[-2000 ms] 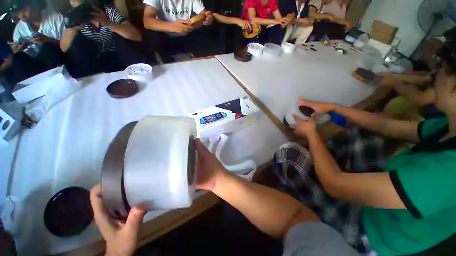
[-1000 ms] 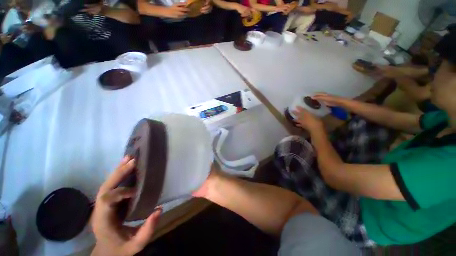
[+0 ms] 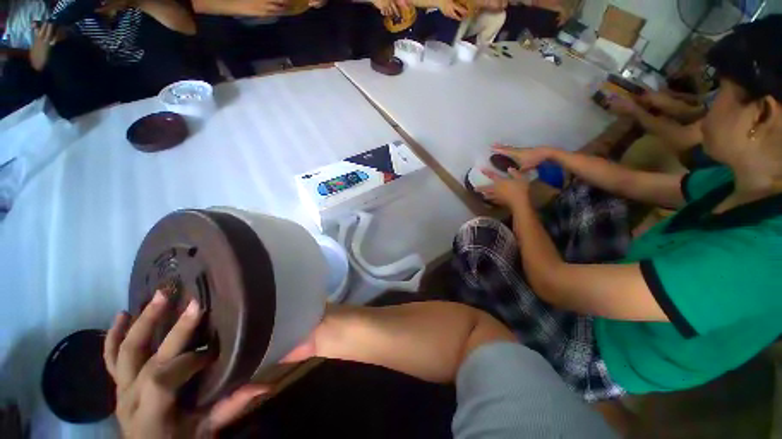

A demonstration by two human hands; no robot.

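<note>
The assembled unit, a white drum [image 3: 296, 279] with a dark brown base [image 3: 244, 283], is held tilted above the near table edge, its base facing left and towards me. Round grilles and openings show on the base. My left hand [image 3: 163, 369] is on the base, fingertips by the grille and openings. My right hand [image 3: 309, 343] holds the white drum from the far right side; its fingers are mostly hidden behind the drum.
A dark round cover [image 3: 79, 375] lies at the near left. A retail box [image 3: 364, 182] and white curved strips [image 3: 377, 257] lie beyond the unit. A brown dish [image 3: 157, 131] and white bowl [image 3: 187, 97] are farther back. A person in green [image 3: 703, 291] works at right.
The unit has turned so its brown base faces more towards me, and it has moved left and lower in view. My left hand's fingers have shifted onto the base's face.
</note>
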